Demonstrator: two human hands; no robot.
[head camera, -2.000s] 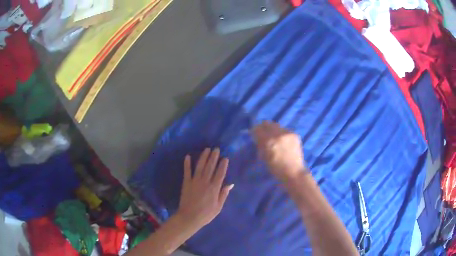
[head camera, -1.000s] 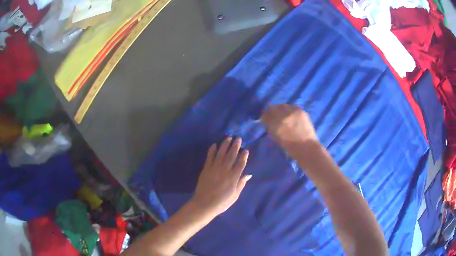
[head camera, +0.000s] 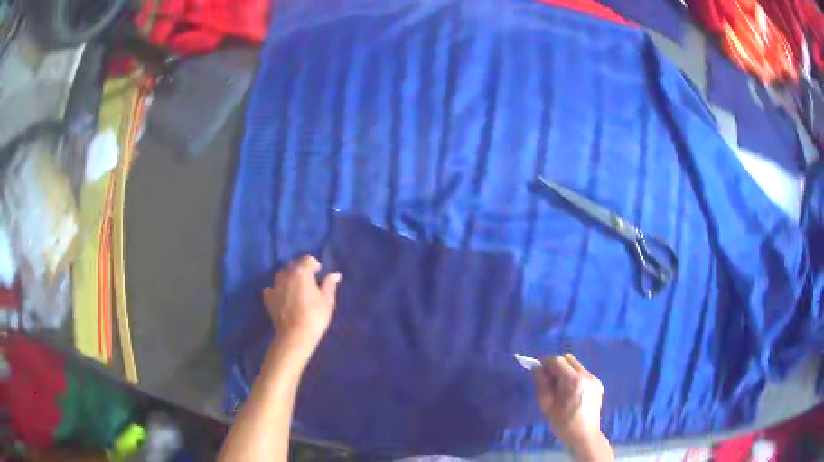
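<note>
A large shiny blue cloth (head camera: 578, 117) lies spread in front of me, with long folds. A darker navy pattern piece (head camera: 434, 316) lies flat on its near part; its far edge slopes and a pale line shows there. My left hand (head camera: 302, 302) rests at the piece's left side, fingers apart and slightly bent, holding nothing that I can see. My right hand (head camera: 569, 392) holds a small white chalk (head camera: 527, 362) between the fingertips, over the near right part of the navy area. Shears (head camera: 605, 217) with long blades and dark looped handles lie on the cloth, beyond my right hand.
Long yellow strips (head camera: 88, 289) and orange strips (head camera: 107, 271) lie at the left table edge, beside crumpled clear plastic (head camera: 41, 203). Red fabric (head camera: 203, 23) is heaped at the far left. Navy pieces (head camera: 754, 113) lie at the far right, near orange fabric (head camera: 754, 41). Scraps lie below the left edge.
The view has swung, so cloth and shears appear turned. My right hand has moved from the cloth's middle to the near right, chalk now clearly visible. My left hand is at the piece's left side.
</note>
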